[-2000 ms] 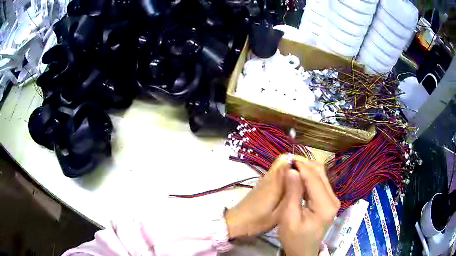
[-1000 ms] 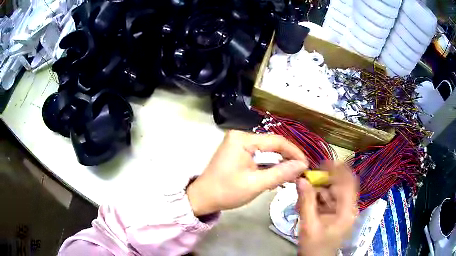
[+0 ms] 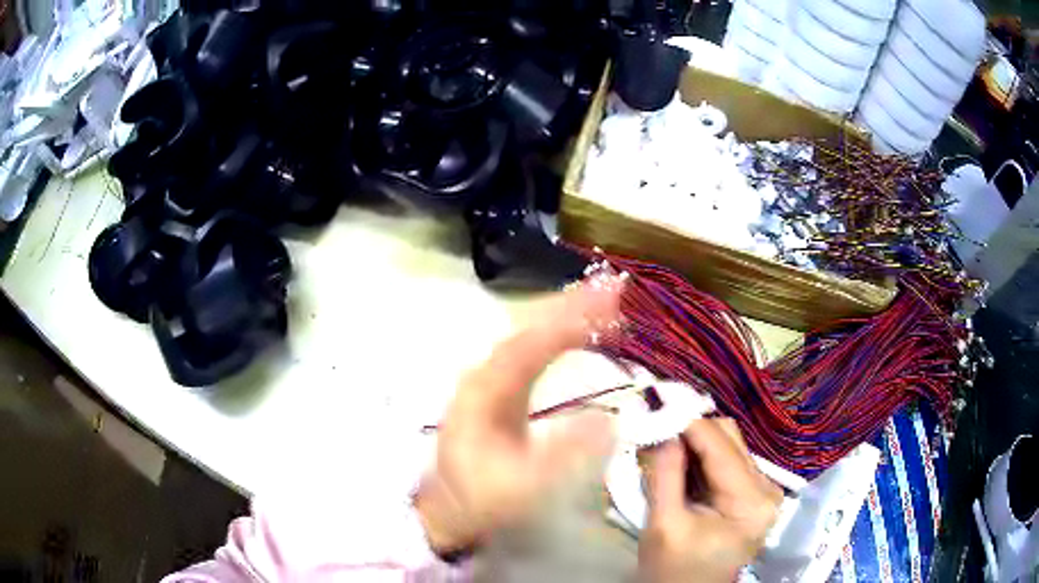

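My left hand [image 3: 496, 438] is blurred, with thumb and forefinger spread wide; the fingertips are by the small white plugs of the wire harness bundle [image 3: 729, 376]. I see nothing held in it. My right hand [image 3: 712, 501] grips a white plastic part [image 3: 667, 412] with a small dark spot on it. A thin red and dark wire [image 3: 587, 399] runs from this part leftward behind my left hand. A white rounded surface [image 3: 624, 484] shows below, partly hidden by my right hand.
A cardboard parts box [image 3: 729, 279] holds white rings and small silver pieces with brown leads. Black covers [image 3: 217, 296] are heaped at the left and back, white brackets [image 3: 68, 91] far left. White shells [image 3: 837, 51] are stacked behind the box. Striped sheet [image 3: 900, 501] lies right.
The hands were close together, with a small yellow thing between the fingers a second ago. Now my left hand is apart and opened, and the yellow thing is not visible. The white part shows at my right fingertips.
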